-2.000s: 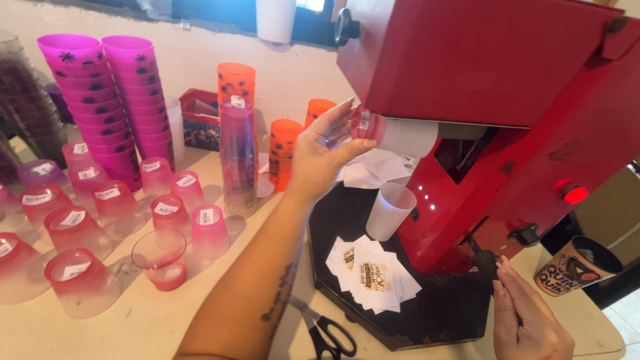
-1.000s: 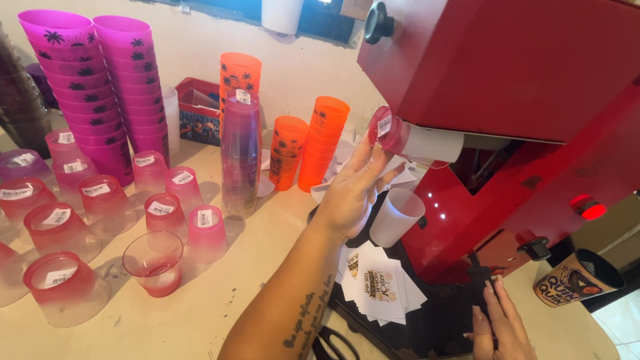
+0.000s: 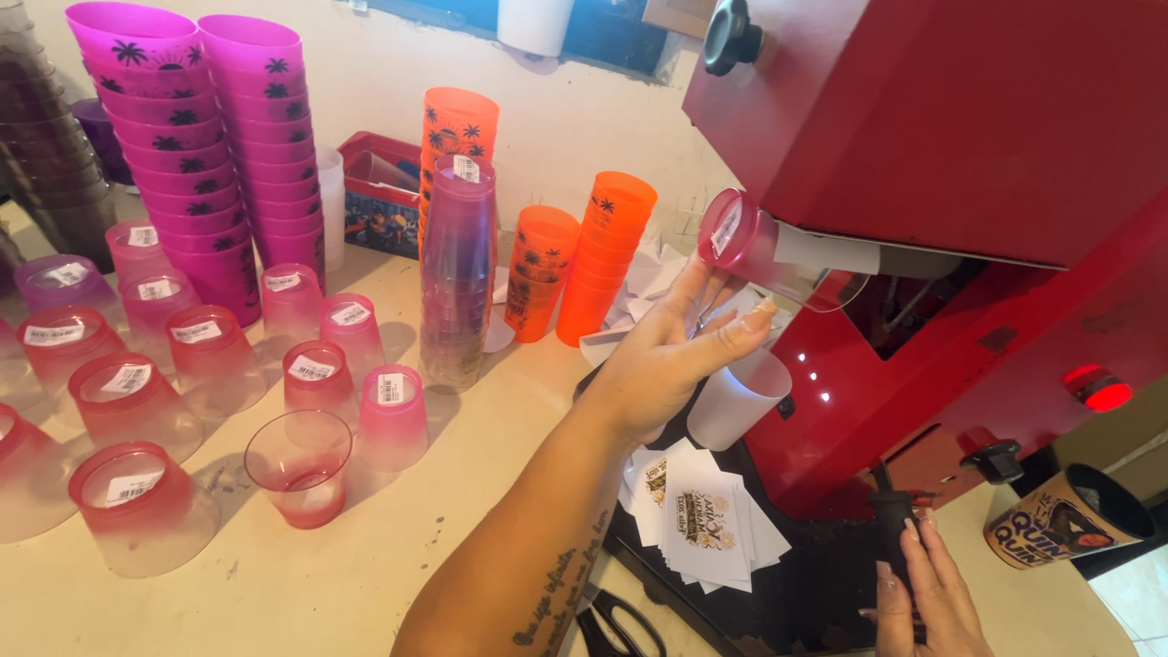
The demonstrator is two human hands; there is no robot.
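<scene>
A clear plastic cup with a pink base [image 3: 737, 239] lies sideways on the support of a red press machine [image 3: 912, 119], a white paper strip [image 3: 826, 251] along its upper side. My left hand [image 3: 675, 351] is beneath the cup's base, fingers spread; whether a fingertip touches it is hard to tell. My right hand [image 3: 931, 584] rests its fingers against a black lever handle [image 3: 892, 525] low on the machine. Between the hands, a white cup [image 3: 739, 397] stands near a pile of printed paper transfers [image 3: 707, 529] on the black base.
Several upturned pink-tinted cups [image 3: 137, 388] cover the table's left. Behind them rise magenta cup stacks [image 3: 169, 119], a tinted clear stack [image 3: 459, 274] and orange stacks [image 3: 607, 255]. Black-handled scissors [image 3: 620, 625] lie by the base's front edge; a printed cup [image 3: 1063, 516] stands at right.
My left hand has opened away from the pink-based cup, its fingers now below it. The white strip and more of the clear cup show under the machine's head. My right hand stays by the lever.
</scene>
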